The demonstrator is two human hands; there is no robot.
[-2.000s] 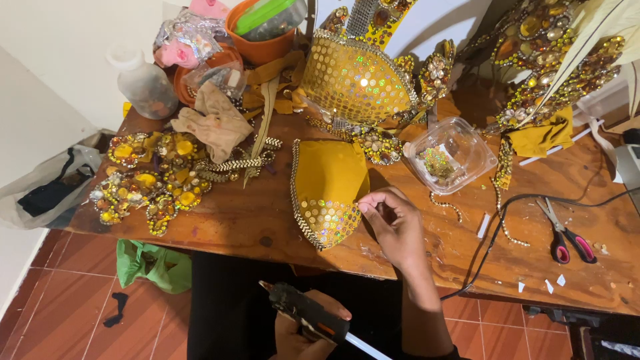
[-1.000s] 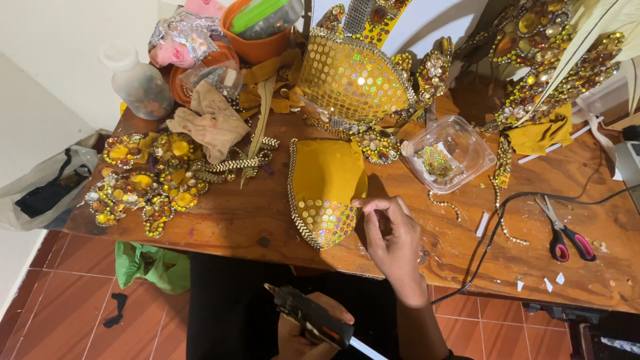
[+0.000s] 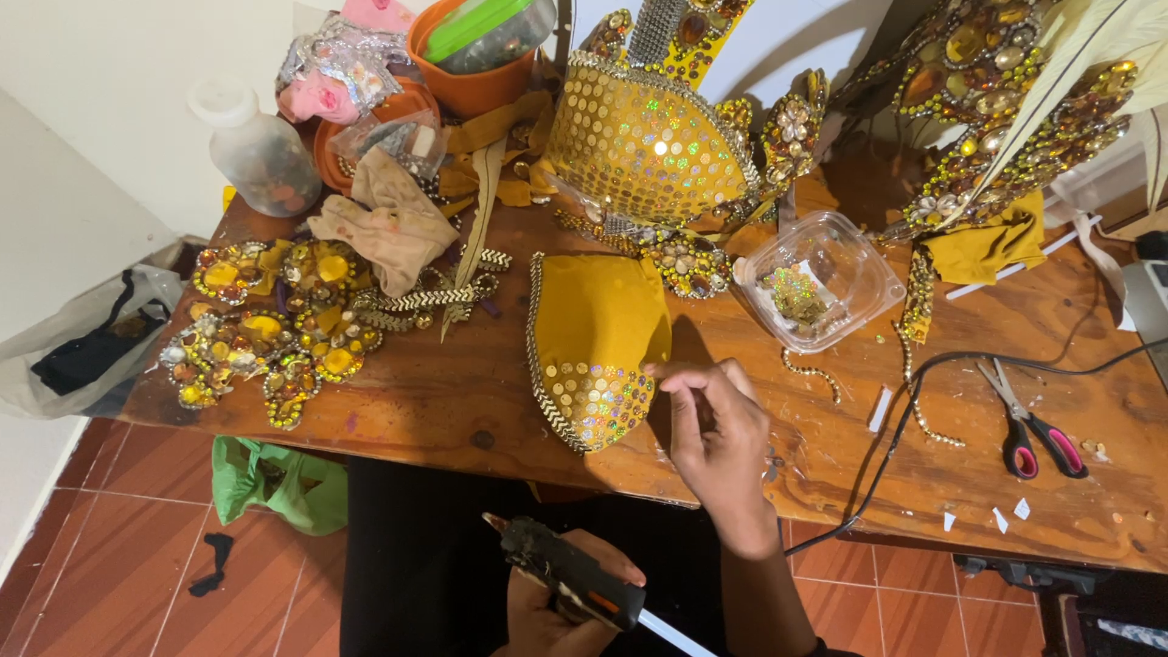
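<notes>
My left hand (image 3: 566, 593) holds a black hot glue gun (image 3: 570, 570), with a white glue stick out of its back, below the table edge; its tip points up and left. My right hand (image 3: 716, 429) is at the right edge of a mustard fabric bra cup (image 3: 602, 306), thumb and forefinger close together. Whether a sequin is between them cannot be told. Round holographic sequins (image 3: 598, 397) cover the cup's lower part, and metallic trim runs along its left edge. A clear plastic container (image 3: 821, 283) with loose sequins lies to the upper right of the cup.
Scissors (image 3: 1031, 420) and a black cable (image 3: 899, 424) lie at the right. Jewelled pieces (image 3: 274, 319) and a beige cloth (image 3: 388, 219) are at the left. Behind stand a sequined cup (image 3: 648, 141), a plastic bottle (image 3: 260, 155) and an orange pot (image 3: 474, 78). Feathers (image 3: 1049, 100) hang at upper right.
My right hand has drawn slightly away from the lower right of the cup, and its fingers have shifted pose. The glue gun stays in my left hand below the table edge.
</notes>
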